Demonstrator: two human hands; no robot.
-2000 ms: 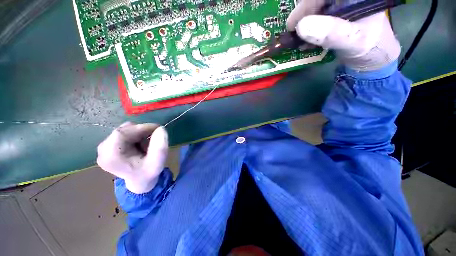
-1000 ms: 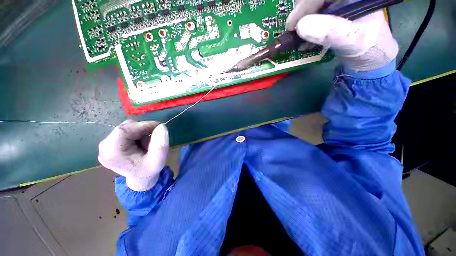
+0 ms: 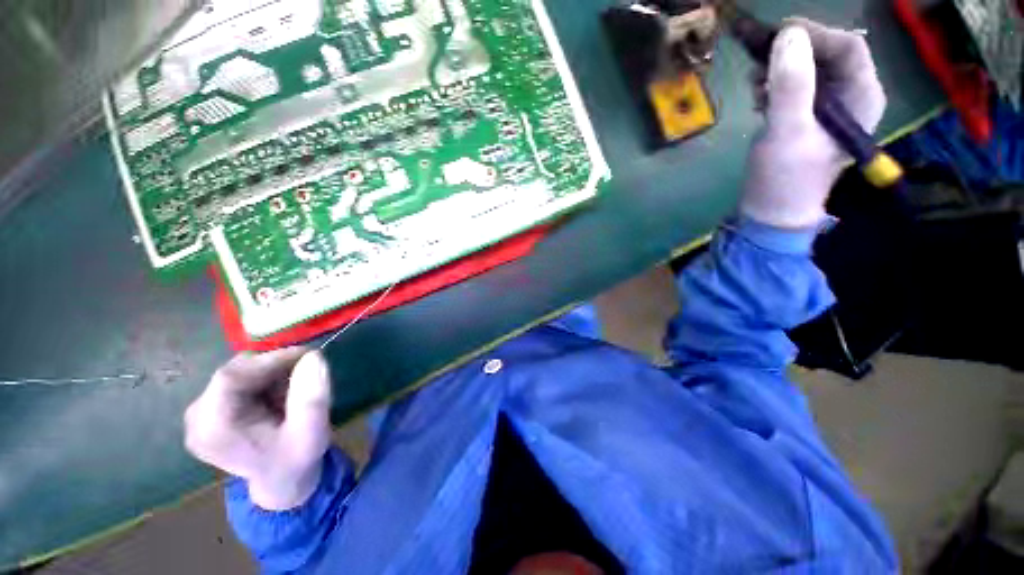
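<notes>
The green circuit board point(image 3: 371, 124) lies solder side up on a red carrier point(image 3: 449, 273), whose edge shows along the board's near side. My gloved left hand point(image 3: 261, 421) pinches thin solder wire point(image 3: 357, 319), its free end at the board's near edge. My gloved right hand point(image 3: 811, 118) grips the dark soldering iron point(image 3: 844, 133), yellow band toward me. The iron's front end is at the stand point(image 3: 677, 43), right of the board; whether its tip is inside is unclear.
A yellow pad point(image 3: 682, 108) with a hole is on the stand's near side. The clear hood point(image 3: 67, 67) covers the upper left. Another red carrier point(image 3: 949, 67) with a board is at the upper right, above blue fabric point(image 3: 968, 157). The bench's yellow edge point(image 3: 663, 261) runs in front of me.
My right hand has moved the iron off the board, right to the stand. The view has shifted, showing more board, the stand and the second carrier. My left hand still holds the wire.
</notes>
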